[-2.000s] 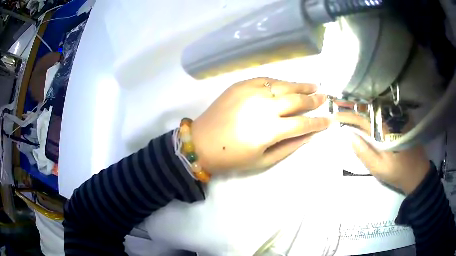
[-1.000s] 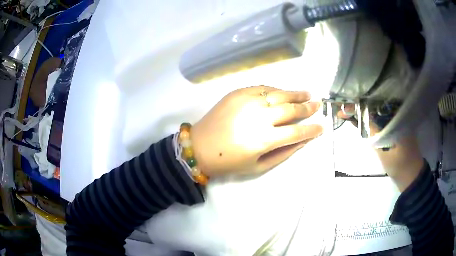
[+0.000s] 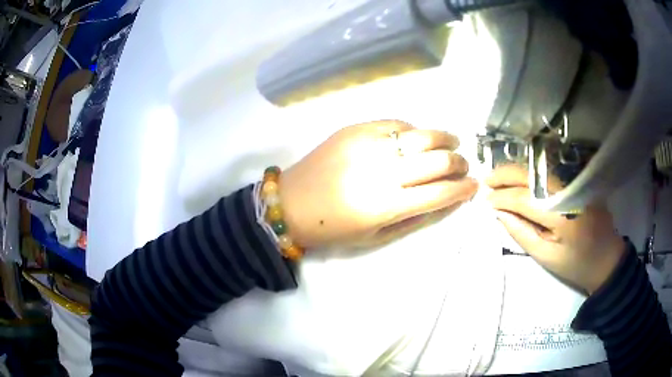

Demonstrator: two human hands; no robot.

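White fabric (image 3: 413,294) lies under my left hand and hangs over the table's front edge in folds; it is overexposed. My left hand (image 3: 376,184) lies flat on it, palm down, fingertips beside the presser foot. My right hand (image 3: 545,224) is at the right of the needle area, its fingertips at the fabric edge close to my left fingertips. Glare hides whether it pinches the fabric. The presser foot and needle parts (image 3: 536,166) stand just behind my right fingers. The pale sewing machine head (image 3: 541,74) is above them.
A grey lamp bar (image 3: 354,55) with yellowish lights hangs over the table behind my left hand. A printed ruler scale (image 3: 541,338) runs along the front edge. At the far left are a blue bin (image 3: 44,166) with white scraps and a person's arm (image 3: 63,107).
My right fingers have come out from behind the presser foot, leftward and forward to the fabric edge beside my left fingertips. My left hand has barely moved. The view has shifted slightly.
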